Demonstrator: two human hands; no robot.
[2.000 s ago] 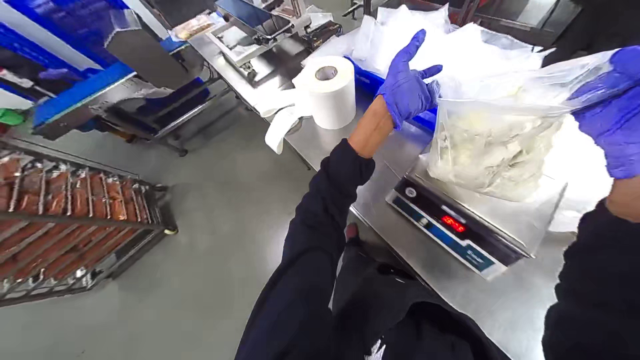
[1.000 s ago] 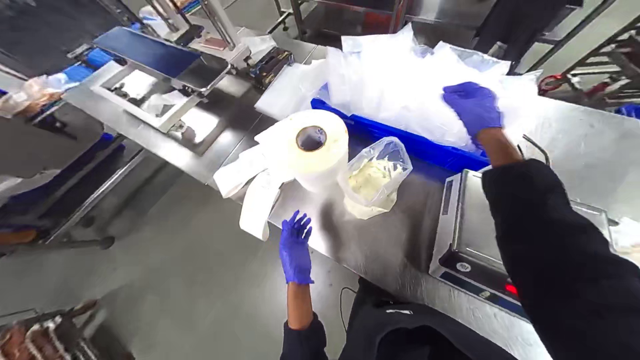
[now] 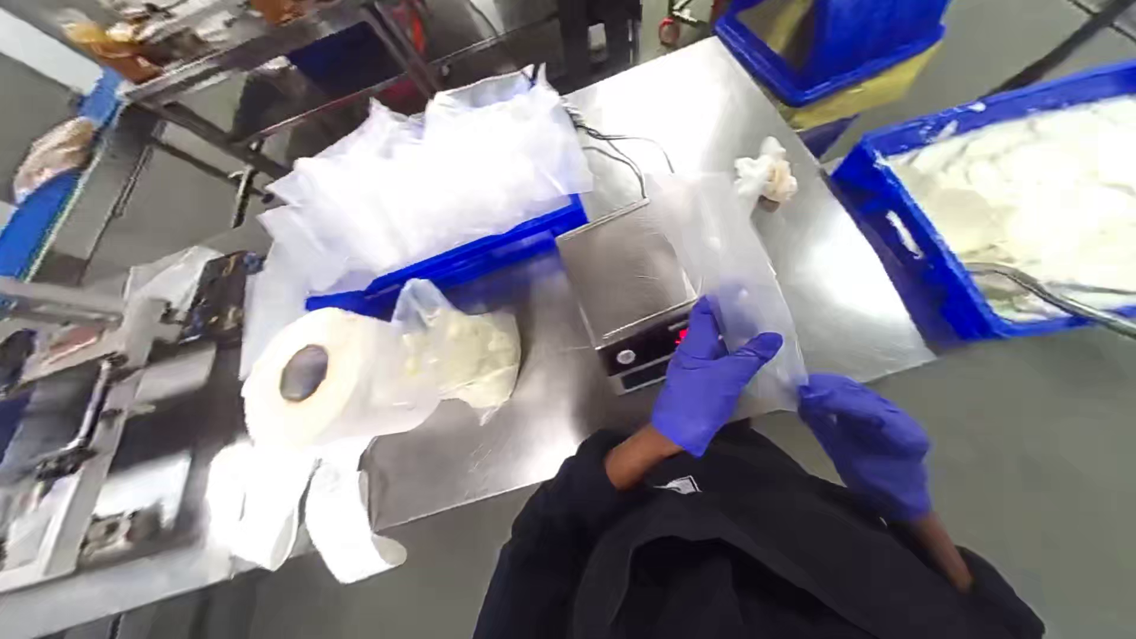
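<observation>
An empty clear plastic bag (image 3: pixel 732 257) lies slanted over the right side of the bench scale's steel pan (image 3: pixel 626 275). My left hand (image 3: pixel 710 377), in a blue glove, rests on the bag in front of the scale with thumb and forefinger apart; whether it grips the film I cannot tell. My gloved right hand (image 3: pixel 865 439) pinches the bag's near right corner. Left of the scale, a filled clear bag (image 3: pixel 475 355) of pale food stands against a large roll of white labels or film (image 3: pixel 333 377). Behind it, a stack of plastic bags (image 3: pixel 444 177) fills a blue crate (image 3: pixel 479 253).
A blue crate of whitish food (image 3: pixel 1038 204) with a metal utensil handle (image 3: pixel 1056 297) stands at the right. A crumpled whitish wad (image 3: pixel 765 173) lies on the steel table (image 3: pixel 834 266). Another blue crate (image 3: pixel 834 44) is behind, and metal equipment (image 3: pixel 80 444) at the left.
The filled bag, held over the scale two seconds ago, stands by the roll. My right hand has left the bag stack, and both hands are now at an empty bag. The view has swung right.
</observation>
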